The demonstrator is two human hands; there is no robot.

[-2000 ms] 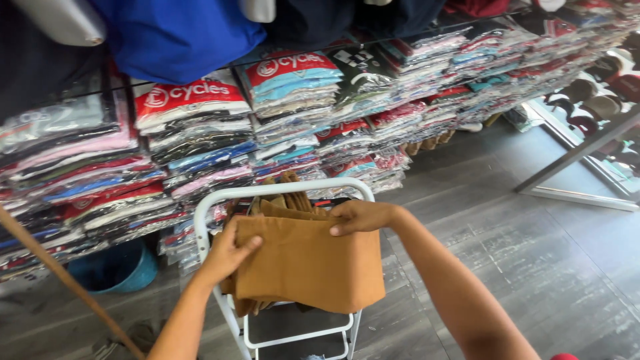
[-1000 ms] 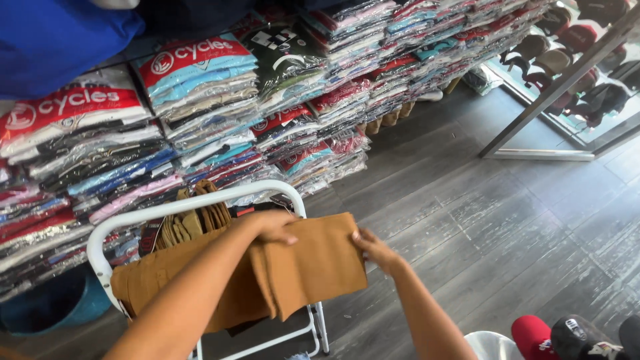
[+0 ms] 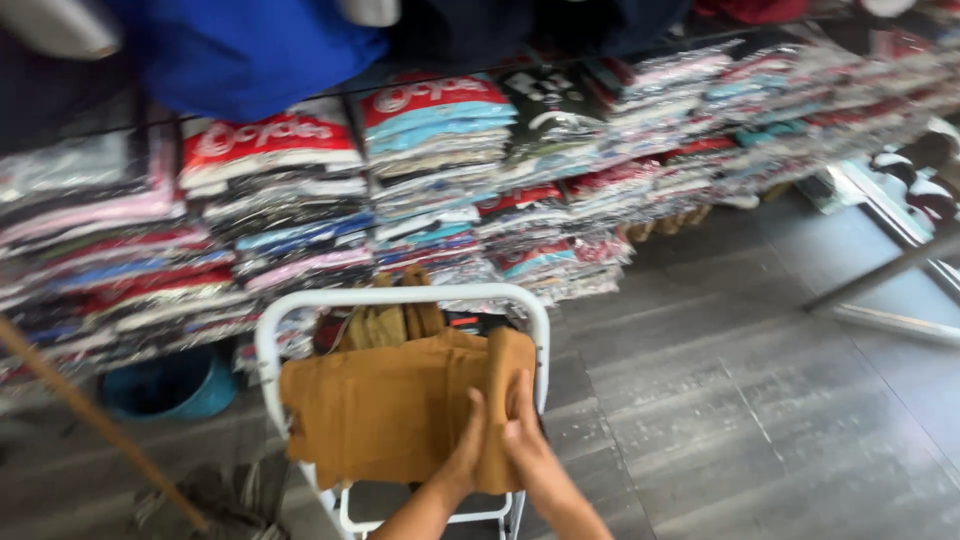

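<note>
A tan-brown folded garment [image 3: 390,412] lies across the top of a white metal step ladder [image 3: 405,294], its right end folded up into an upright flap. My left hand [image 3: 466,442] rests against the left side of that flap, fingers pointing up. On the flap's right side, my right hand [image 3: 529,435] holds the folded cloth with thumb and fingers. The flap is between both hands. Behind the cloth, within the ladder's frame, more folded olive and brown garments [image 3: 382,324] stand partly hidden.
Shelves hold stacks of plastic-wrapped folded clothes [image 3: 435,150]. Blue and dark garments [image 3: 247,52] hang above. A teal bucket [image 3: 172,386] and a wooden pole [image 3: 97,424] are at left. A metal-framed stand [image 3: 885,274] is at right, with caps [image 3: 930,180] beyond it on the grey floor.
My hands were gripping the cloth's right part held out beyond the ladder; now that part is folded up over the ladder, with a hand on each side. The view has shifted.
</note>
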